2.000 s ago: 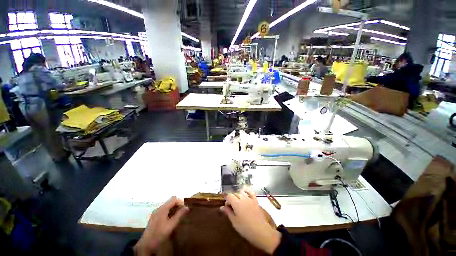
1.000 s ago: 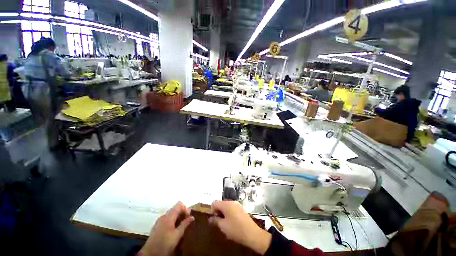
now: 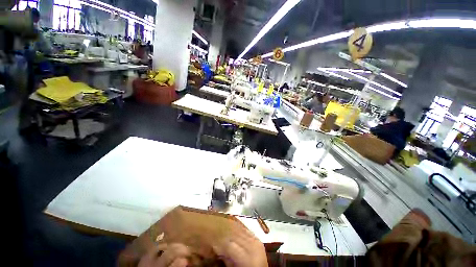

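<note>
A brown bag piece (image 3: 193,224) is raised at the front edge of the white table, with a small pale patch on its left part. My left hand (image 3: 169,254) is at its lower left, fingers curled on the material and partly cut off by the bottom edge. My right hand (image 3: 241,250) holds its lower right side, partly blurred. The white sewing machine (image 3: 318,192) stands just beyond, its needle area (image 3: 237,190) lit. The bag piece is not under the needle.
Orange-brown snips (image 3: 262,223) and a black tool (image 3: 318,234) lie by the machine base. A brown pile (image 3: 425,245) is at the lower right. Yellow pieces (image 3: 70,93) lie on a cart at left. A person in dark clothes (image 3: 392,130) sits at right.
The view has tilted and shifted. The brown piece has come up and spread open between my hands, showing a wider panel. My hands have moved lower in the picture.
</note>
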